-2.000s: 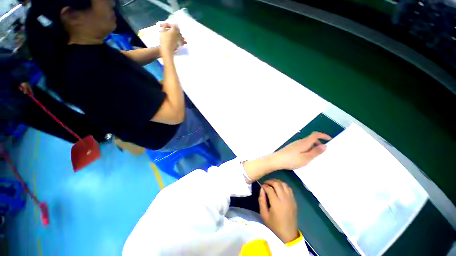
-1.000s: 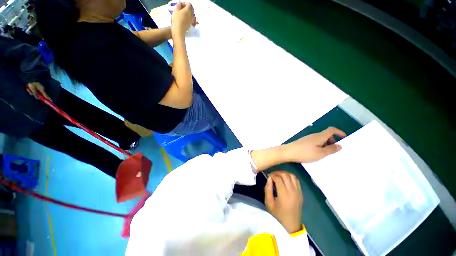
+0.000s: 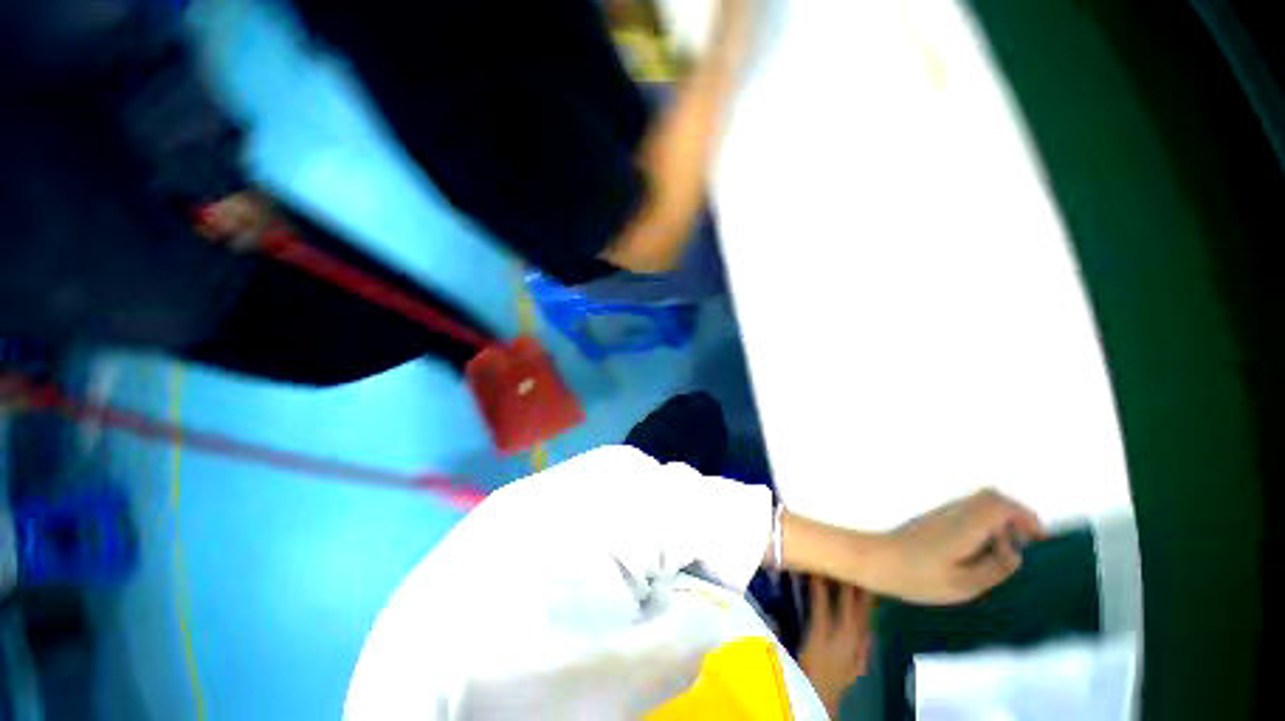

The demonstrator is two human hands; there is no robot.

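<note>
My left hand (image 3: pixel 972 547) reaches over the green bench, its fingers curled at the near edge of a long white sheet (image 3: pixel 916 324). It is blurred, and whether it grips anything cannot be told. My right hand (image 3: pixel 839 637) is low at the bench edge beside my body, partly hidden by my left forearm; nothing shows in it. A flat, pale, tray-like piece (image 3: pixel 1029 685) lies on the bench, cut off by the bottom edge.
A person in black, blurred, sits beside the long sheet near a blue stool (image 3: pixel 620 321). Another person at the left holds a red dustpan (image 3: pixel 524 395) on a long handle. A red-handled broom (image 3: pixel 451 490) is at my left. A green belt (image 3: pixel 1184 352) runs along the right.
The view has turned left, so the bench and tray-like piece appear lower. My left hand has moved off the tray-like piece to the long sheet's edge. The dustpan and broom appear further right.
</note>
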